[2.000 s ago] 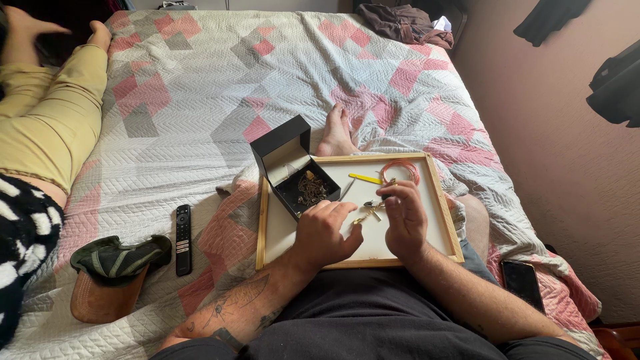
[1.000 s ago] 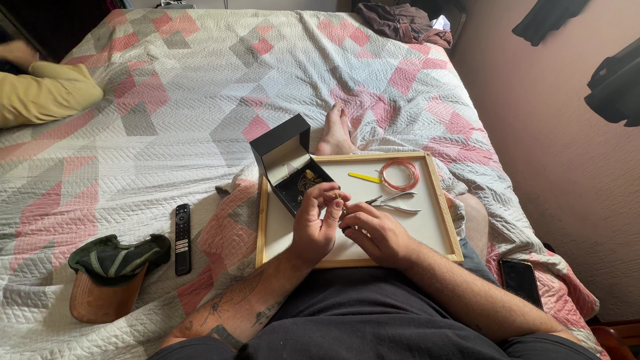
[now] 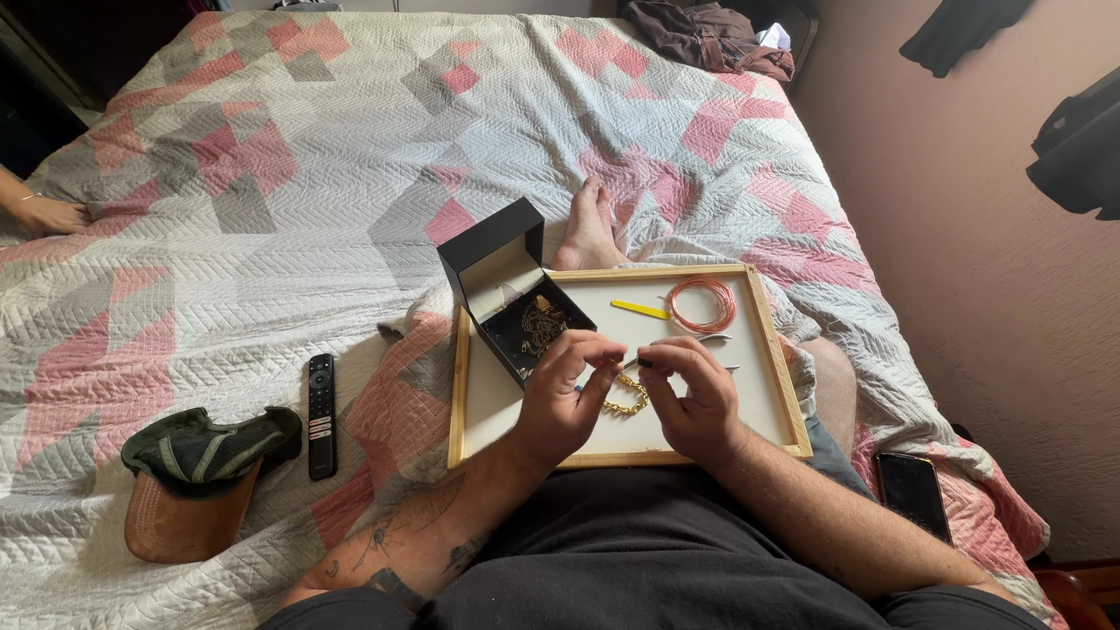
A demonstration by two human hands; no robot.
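Observation:
A gold-coloured chain bracelet point(image 3: 626, 404) hangs between my two hands, above the wood-framed white tray point(image 3: 781, 385) on my lap. My left hand point(image 3: 569, 389) pinches near its left end, fingertips hiding the exact hold. My right hand point(image 3: 696, 389) pinches a small dark piece near the chain's other side; whether it also grips the chain is unclear. Left of them, the open black box point(image 3: 490, 236) holds a tangle of gold-coloured chains point(image 3: 542, 325). Metal tool handles point(image 3: 717, 338) show partly behind my right hand. A coil of copper-coloured wire point(image 3: 703, 305) and a yellow strip point(image 3: 640, 309) lie on the tray.
A remote control point(image 3: 321, 416) and a cap point(image 3: 197, 490) lie on the quilt to the left; a phone point(image 3: 913, 494) is at the right. My bare foot point(image 3: 591, 227) rests beyond the tray. Another person's hand point(image 3: 52, 215) touches the bed at the far left.
The other person has moved mostly out of view at the left. My hands have come apart slightly, and the gold-coloured bracelet now shows between them. The pliers-like tool seen a second ago is now mostly hidden.

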